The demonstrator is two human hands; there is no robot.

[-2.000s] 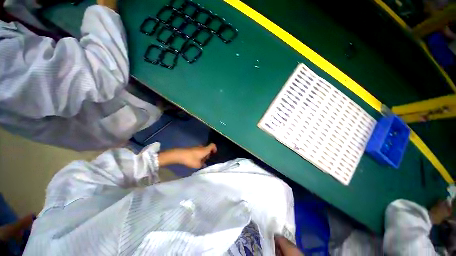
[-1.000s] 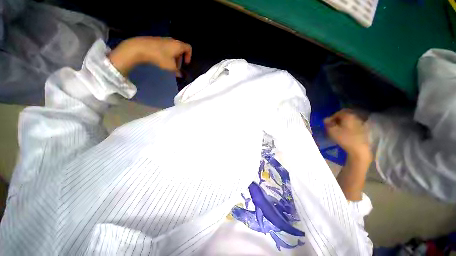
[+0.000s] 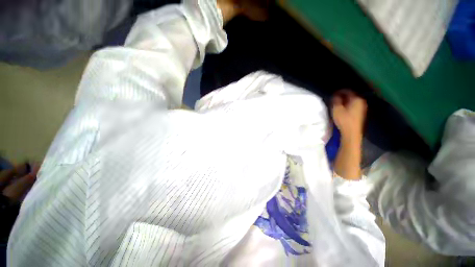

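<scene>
My left hand [image 3: 244, 8] is at the top edge, dark, blurred and partly cut off; its fingers do not show clearly. My right hand [image 3: 349, 110] is right of centre, between my smock and the bench edge. It is blurred with fingers bent, and I cannot tell whether it holds anything. Neither hand touches the bench. The white slotted tray [image 3: 411, 31] lies at the upper right, cut off by the top edge, its slots blurred. The blue bin [image 3: 463, 32] shows partly at the right edge beside it.
The green bench [image 3: 359, 49] slants across the upper right, with a dark gap below its edge. A neighbour's white sleeve [image 3: 448, 172] is at the right. Another person's hand [image 3: 20, 182] is at the left edge. My striped smock [image 3: 172, 172] fills the middle.
The view has swung down from the bench; the black frames seen earlier are out of view. In the last second my left hand moved up to the top edge, and my right hand rose slightly.
</scene>
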